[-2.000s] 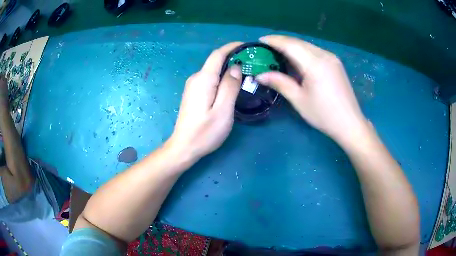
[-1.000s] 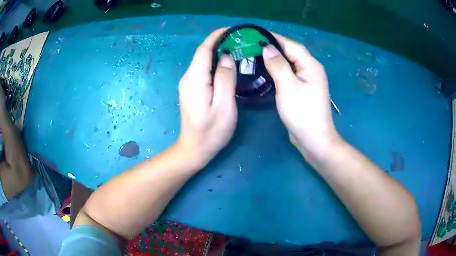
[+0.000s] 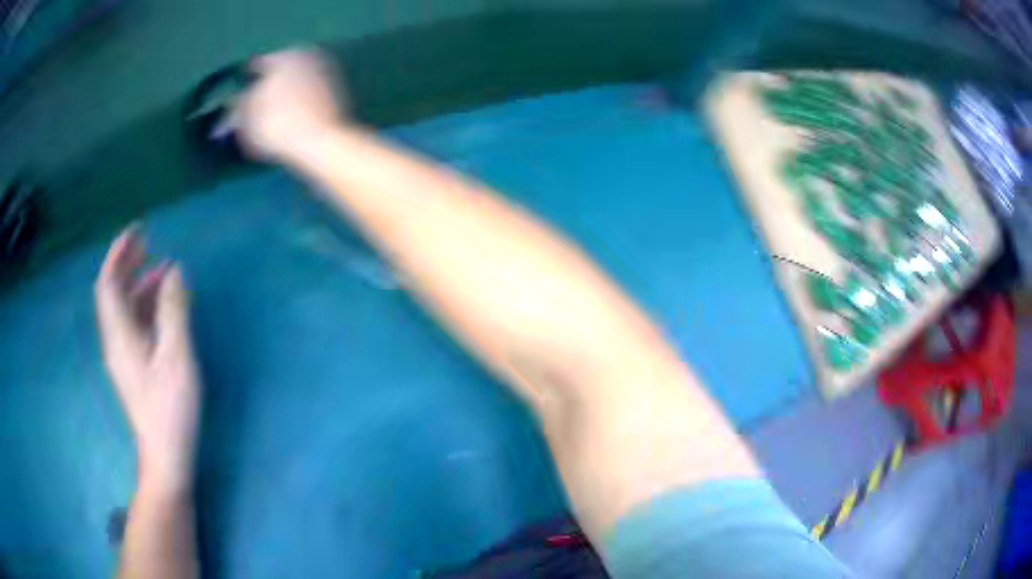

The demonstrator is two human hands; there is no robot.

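The picture is blurred. My right hand (image 3: 292,104) reaches to the upper left over the dark green strip, its fingers on a round black housing (image 3: 215,122). Something pale or green shows faintly on the housing, too blurred to tell. My left hand (image 3: 149,328) is raised over the blue-green mat (image 3: 340,430) at the left, with fingers apart and nothing in it.
A tan board tray (image 3: 747,147) covered with green circuit boards lies at the right end of the table. A red stool (image 3: 962,373) and yellow-black floor tape (image 3: 866,492) show beyond it. Another dark housing (image 3: 17,226) stands at the far left edge.
The view has swung to the right. Both hands have come off the spot where they held the housing together; the right hand now reaches over the strip, the left has opened.
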